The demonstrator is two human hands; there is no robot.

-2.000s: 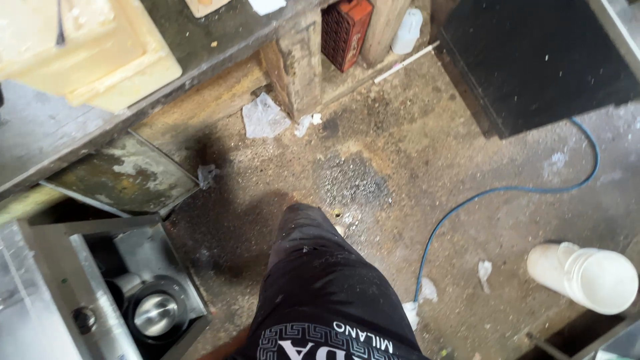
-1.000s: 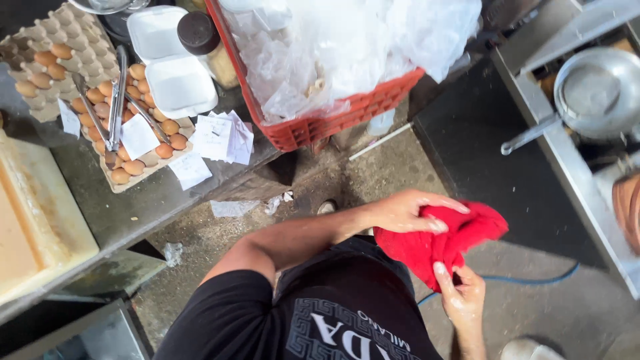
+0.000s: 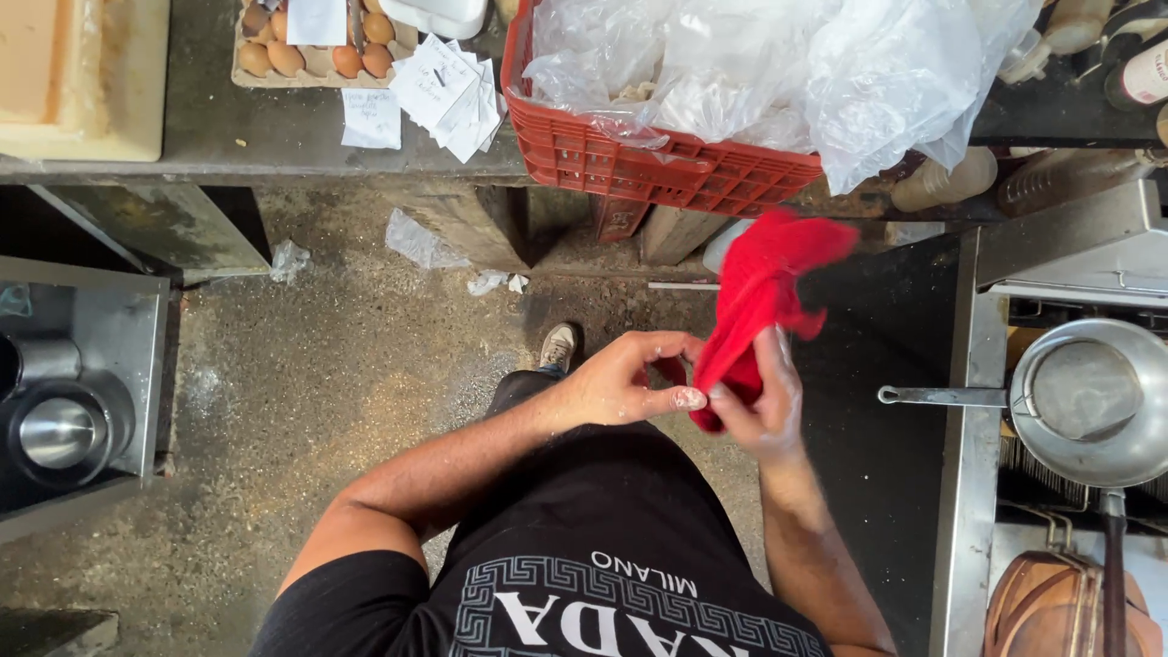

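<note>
A bunched red cloth (image 3: 762, 292) is between my two hands, in front of my black T-shirt; its upper end is blurred. My right hand (image 3: 771, 392) grips its lower part between thumb and fingers, with the fabric rising above the fist. From the left side my left hand (image 3: 643, 379) pinches the cloth's lower edge with thumb and fingertips. Whitish residue marks the left thumb and the right hand and wrist.
A red plastic crate (image 3: 639, 164) of clear bags overhangs the counter edge (image 3: 301, 164). Paper slips (image 3: 447, 91) lie beside an egg tray (image 3: 319, 68). On the right, a metal pan (image 3: 1086, 401) extends its handle over the steel edge. Plastic scraps (image 3: 420, 242) lie on the floor.
Two seconds ago neither hand nor cloth was in view; one second ago both hands held the cloth spread wider. Now it is bunched and raised upright. The view has shifted considerably.
</note>
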